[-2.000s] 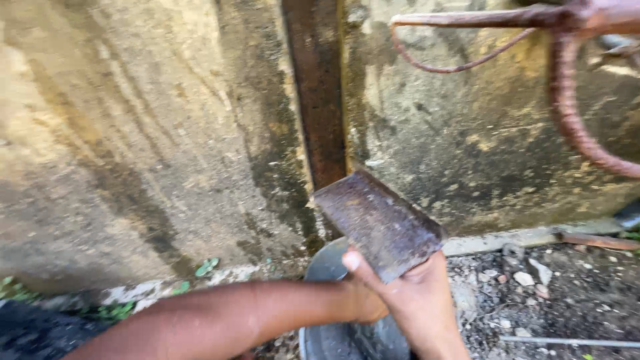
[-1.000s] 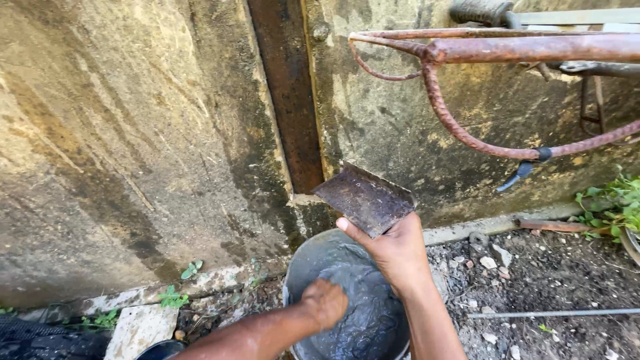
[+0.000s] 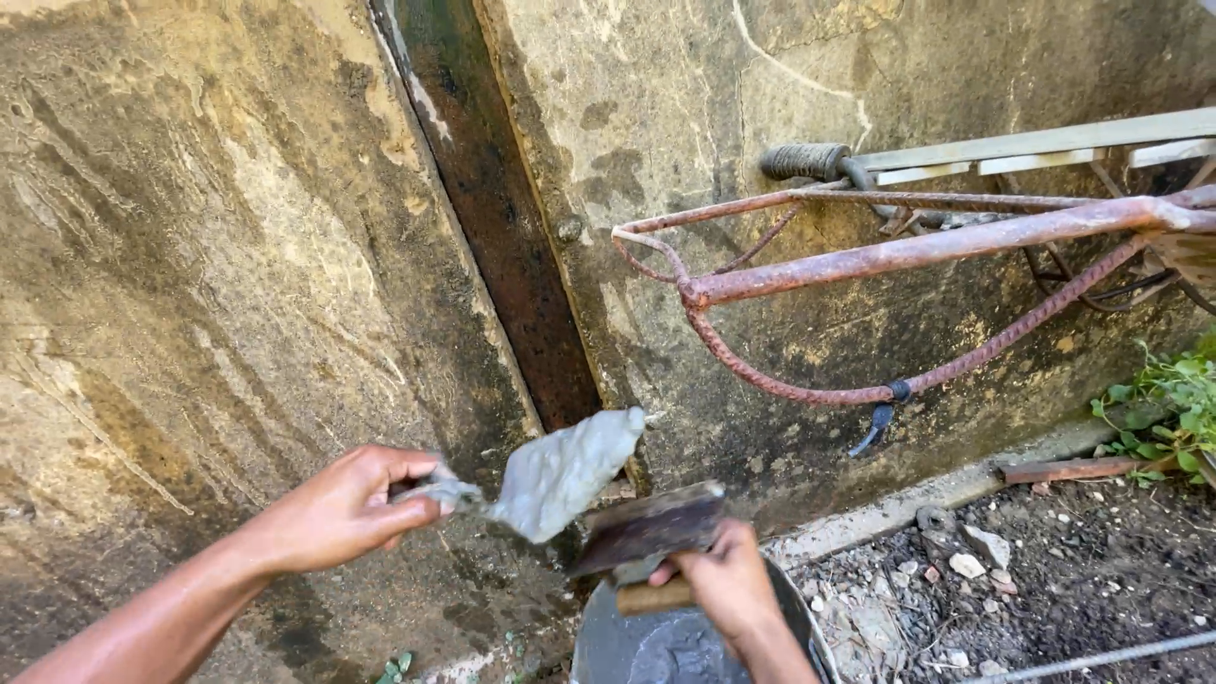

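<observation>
My left hand (image 3: 385,503) grips the handle of a trowel (image 3: 570,475), whose blade carries a heap of wet grey mortar. Its tip is close to the lower end of a rusty vertical metal channel (image 3: 532,313) set in the stained concrete wall (image 3: 237,285). In my right hand (image 3: 722,579) is a plastering float (image 3: 655,527), held by its wooden handle, with its flat dark plate tilted beside the trowel. Below it stands a bucket (image 3: 817,636) with wet grey mortar (image 3: 674,651) inside, partly hidden by my right forearm.
A rusty rebar-and-pipe frame (image 3: 912,247) juts in from the right, with a black strip (image 3: 874,427) tied to it. Behind it are pale slats (image 3: 1035,142) and a wound coil (image 3: 807,161). Stony soil (image 3: 1064,570), a metal rod (image 3: 1092,660) and green weeds (image 3: 1168,408) lie lower right.
My left hand has come up out of the bucket and now holds the mortar-loaded trowel at the left. The float in my right hand has turned, so its handle shows.
</observation>
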